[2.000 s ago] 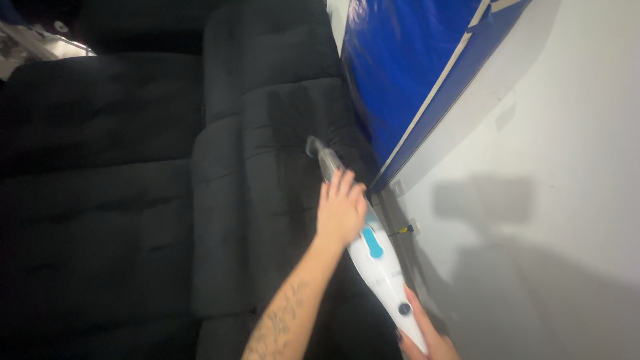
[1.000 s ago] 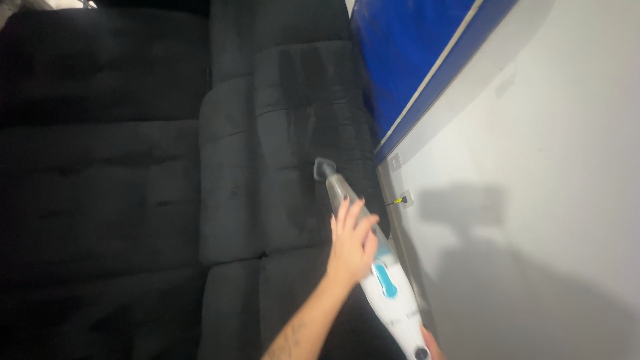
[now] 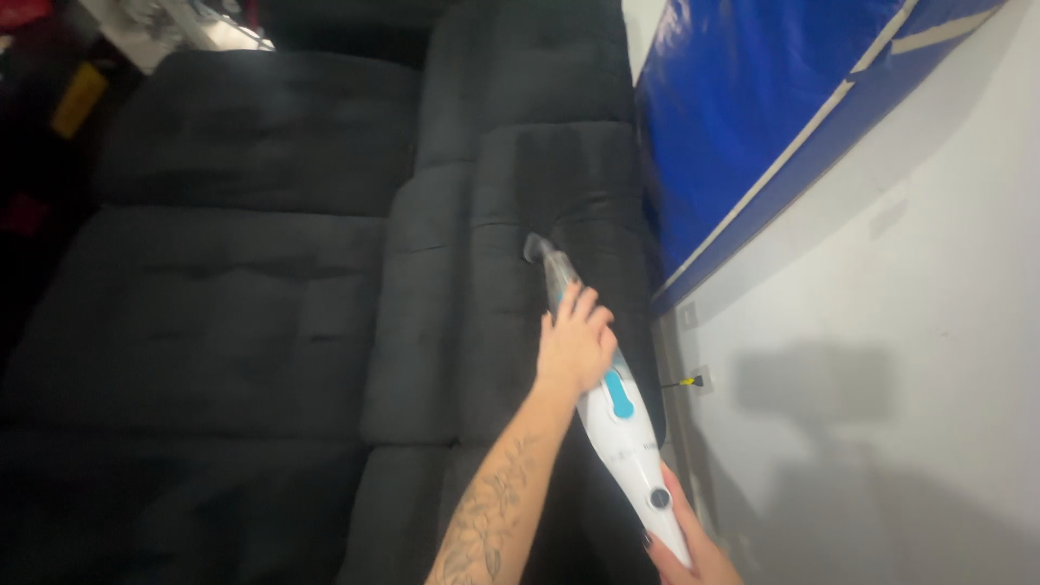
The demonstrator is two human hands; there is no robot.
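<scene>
A white handheld vacuum cleaner (image 3: 621, 422) with a turquoise button slants from the lower right up to the middle of the view. Around its front part, behind the clear nozzle (image 3: 536, 248), my left hand (image 3: 578, 341) is wrapped. My right hand (image 3: 691, 528) grips the rear handle near a round dark button, partly cut off by the bottom edge. The nozzle tip is at the backrest of a black fabric sofa (image 3: 504, 325), by a seam; whether it presses on the fabric cannot be told. Darker patches show on the backrest above the nozzle.
To the right stands a pale wall (image 3: 918, 325) with a socket and a yellow-and-black plug (image 3: 692, 381). A blue plastic-covered panel (image 3: 723, 106) leans or stands at the upper right, beside the backrest. Wide sofa seats (image 3: 227, 317) lie to the left. Blurred objects fill the upper left corner.
Both hands keep hold of the vacuum cleaner throughout. Its nozzle stays on or close to the backrest area, at a somewhat different spot, while the view shifts.
</scene>
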